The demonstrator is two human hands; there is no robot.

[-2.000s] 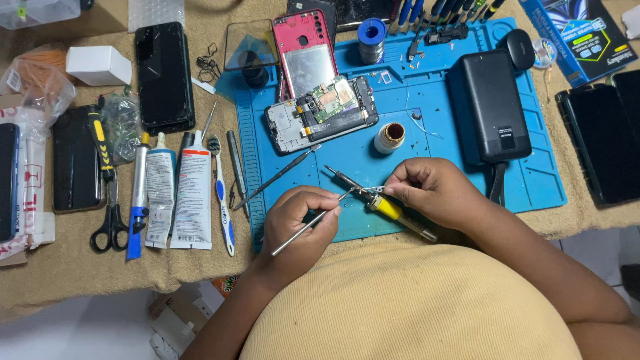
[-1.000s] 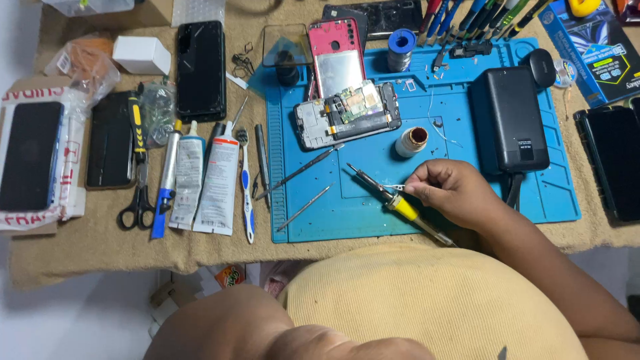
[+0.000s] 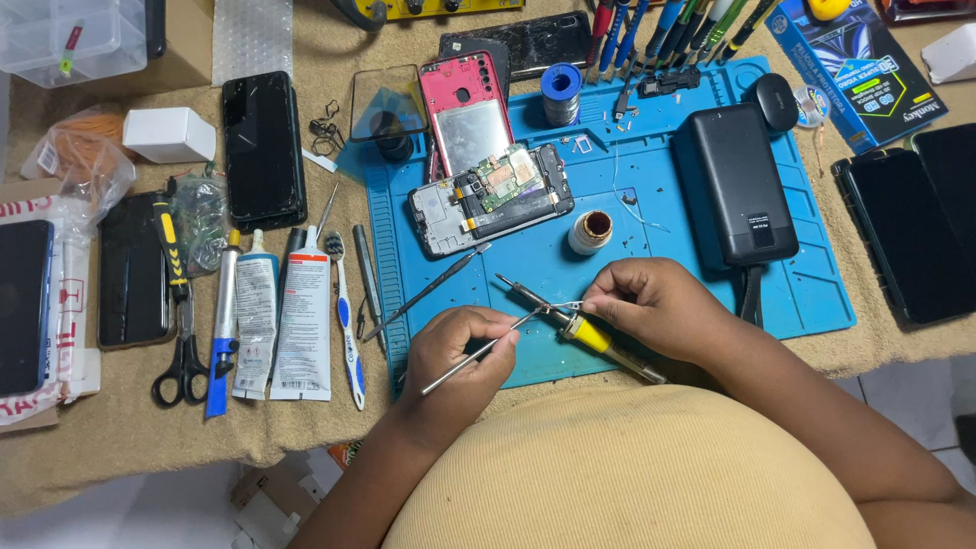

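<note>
My left hand (image 3: 461, 358) grips a thin metal hand tool (image 3: 480, 356), its tip at a small metal part (image 3: 568, 305) that my right hand (image 3: 640, 305) pinches between thumb and fingers. Under that part a soldering iron with a yellow collar (image 3: 589, 334) lies slantwise on the blue repair mat (image 3: 526, 267). Just above my right hand stands a small open jar (image 3: 591, 232) with brown residue inside. Farther up, an opened phone (image 3: 492, 200) with exposed circuit board lies by a red phone back cover (image 3: 467, 107). A dark spudger-like tool (image 3: 431, 291) lies left of the iron.
Left of the mat lie a toothbrush (image 3: 348, 328), two tubes (image 3: 305, 335), a desoldering pump (image 3: 223, 335), black-handled scissors (image 3: 181, 370) and several phones. A black power bank (image 3: 736, 183) sits at the mat's right. A solder spool (image 3: 561, 95) and upright screwdrivers (image 3: 659, 30) stand behind.
One second ago the thin metal tool lay on the mat and my left hand was away from it; now the tool is back in my left hand, at the small part. My right hand still pinches the part.
</note>
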